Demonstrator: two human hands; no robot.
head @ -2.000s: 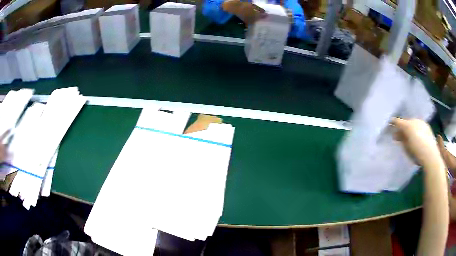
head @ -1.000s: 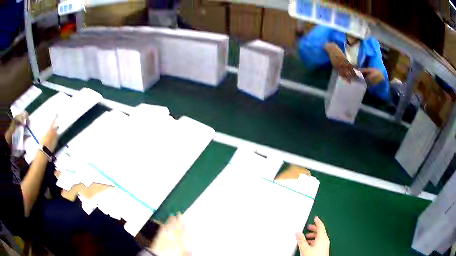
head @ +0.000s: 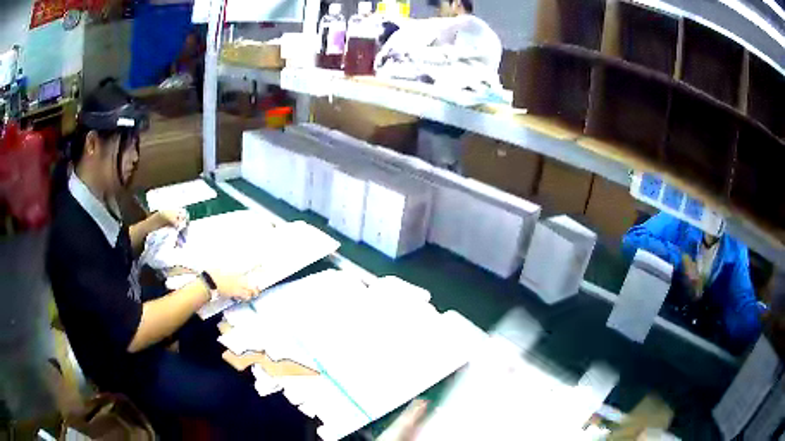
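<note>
A white carton blank (head: pixel 508 392) lies blurred and overbright at the bottom centre right, with greyish flaps at its far end and brown board at its right. My left hand (head: pixel 406 423) is cut off by the bottom edge and blurred, at the blank's left edge; its grip cannot be told. A small skin-toned patch at the blank's right side may be part of my right hand, but this is unclear. A stack of carton blanks (head: pixel 370 344) with a thin blue line lies to the left.
A person in dark clothes (head: pixel 112 284) sits at left, hands on other blanks. Finished cartons (head: pixel 396 215) line the table's far side. A person in blue (head: pixel 740 276) is opposite, by an upright carton (head: pixel 639 295). A metal-framed shelf (head: pixel 551 127) holding bottles crosses above.
The view has swung left and up, showing the seated person and shelf. My hands have moved to the bottom edge or largely out of view. The nearest blank is now blurred.
</note>
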